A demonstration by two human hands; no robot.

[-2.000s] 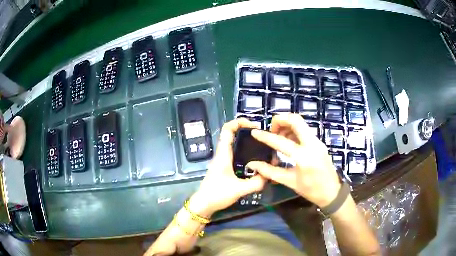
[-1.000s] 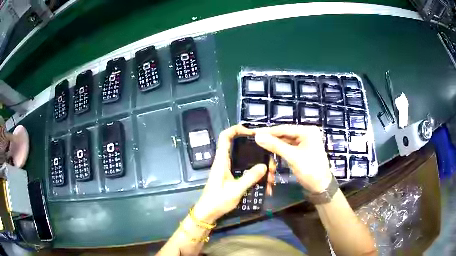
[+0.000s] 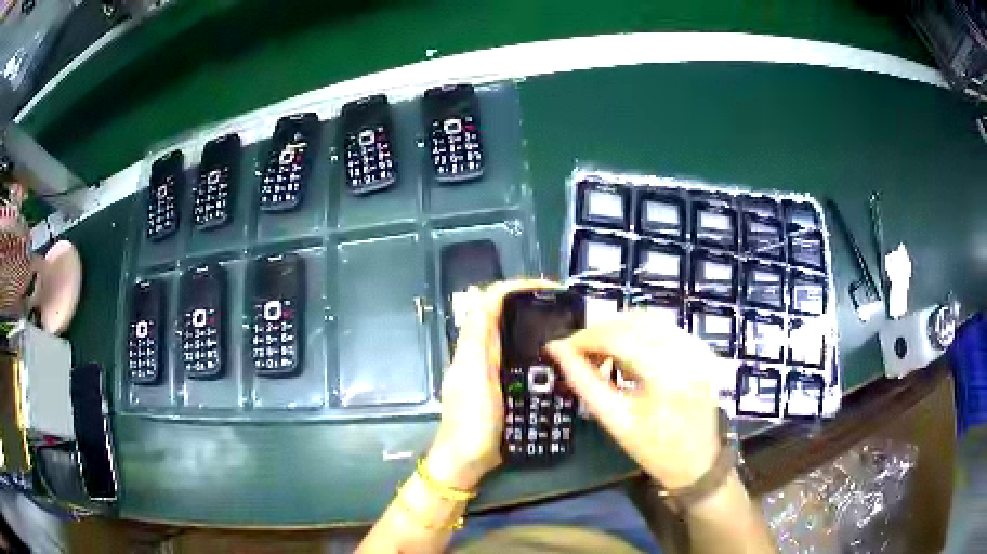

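Observation:
A black keypad phone (image 3: 539, 417) is held upright, keys facing me, above the bench's front edge. My left hand (image 3: 476, 379) is closed around its left side. My right hand (image 3: 649, 395) is over the phone's right side, with thumb and fingertips together at the lower right of the dark screen area; whether they pinch a thin film cannot be told. A lens tray (image 3: 831, 325) of small black-framed squares lies behind and right of my right hand, which hides part of it. The phone tray (image 3: 379, 325) on the left holds several phones; one lies back up, partly hidden by my left hand.
Thin dark tools (image 3: 855, 254) and a white dispenser (image 3: 918, 344) lie right of the lens tray. A flat black smartphone (image 3: 93, 431) and a pink fan (image 3: 57, 287) are at the left. A box with crinkled clear film (image 3: 844, 503) is below the bench at right.
The view has shifted, so the trays appear further right. My left thumb has moved off the phone's keys. My right fingertips have moved from the phone's top down to the screen's lower right.

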